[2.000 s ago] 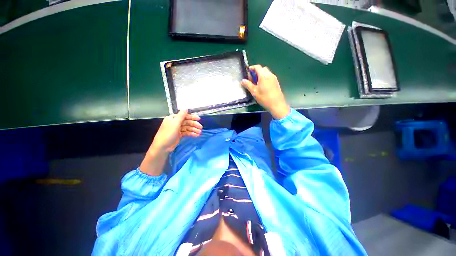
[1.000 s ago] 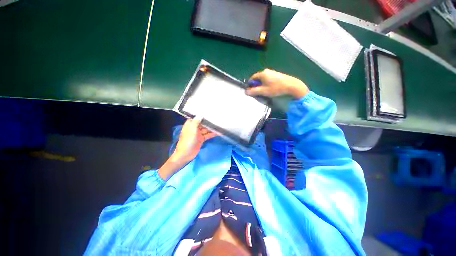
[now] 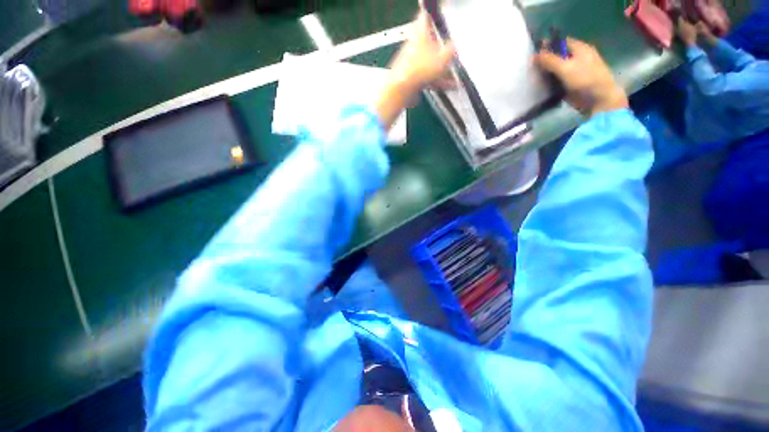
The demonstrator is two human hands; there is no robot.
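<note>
A black-framed touch panel (image 3: pixel 496 59) with a whitish centre is held between my two hands, over the set-aside stack (image 3: pixel 474 153) at the bench edge. My left hand (image 3: pixel 422 61) grips its left side. My right hand (image 3: pixel 582 74) is at its right side, with a small dark blue tool (image 3: pixel 556 42) in its fingers. The tool's tip is not clear. Whether the panel touches the stack cannot be told.
The waiting panel stack (image 3: pixel 179 153), with an orange tab, lies at left. White interleaf sheets (image 3: pixel 316 94) lie behind my left arm. A blue crate (image 3: pixel 468 283) with thin items is below the bench edge. Another person's sleeve (image 3: pixel 725 93) shows at upper right.
The view has turned right. Both hands have carried the panel from the work spot to the set-aside stack. My left hand has moved from its near edge to its left side.
</note>
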